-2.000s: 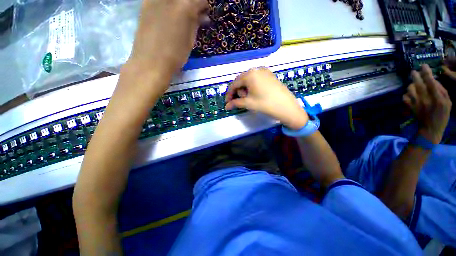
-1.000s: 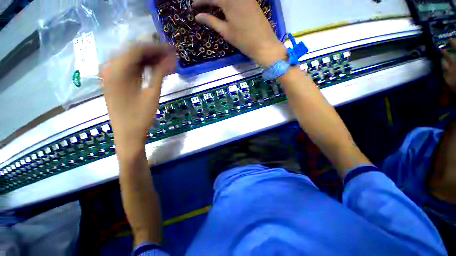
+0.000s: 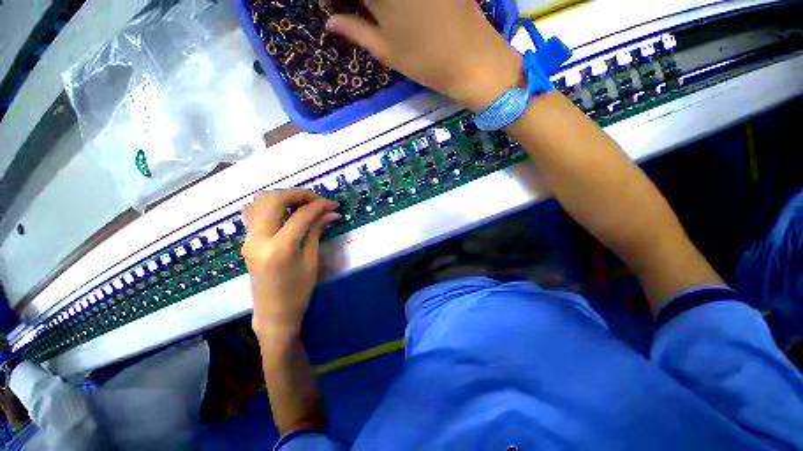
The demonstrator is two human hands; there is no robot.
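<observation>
My left hand [image 3: 286, 242] is over the row of green circuit boards [image 3: 396, 181], its finger and thumb close together at the boards; whether a coil is between them cannot be seen. My right hand [image 3: 431, 44], with a light blue wrist strap [image 3: 504, 109] and bright blue clip, reaches over the blue component bin [image 3: 333, 118]. Its thumb points into the coils [image 3: 321, 66]; its other fingertips are cut off by the top edge. White block components [image 3: 374, 163] line the far side of the boards.
A crumpled clear bag [image 3: 180, 106] with a green mark lies left of the bin. Pale rails [image 3: 423, 225] run along the boards. At the lower left is another person's light sleeve [image 3: 48, 396]; at the right edge, a blue garment [image 3: 779, 251].
My left hand has come down from beside the bin onto the boards. My right hand went from the boards to the bin and remains there. The view has shifted, showing more of the row's left end.
</observation>
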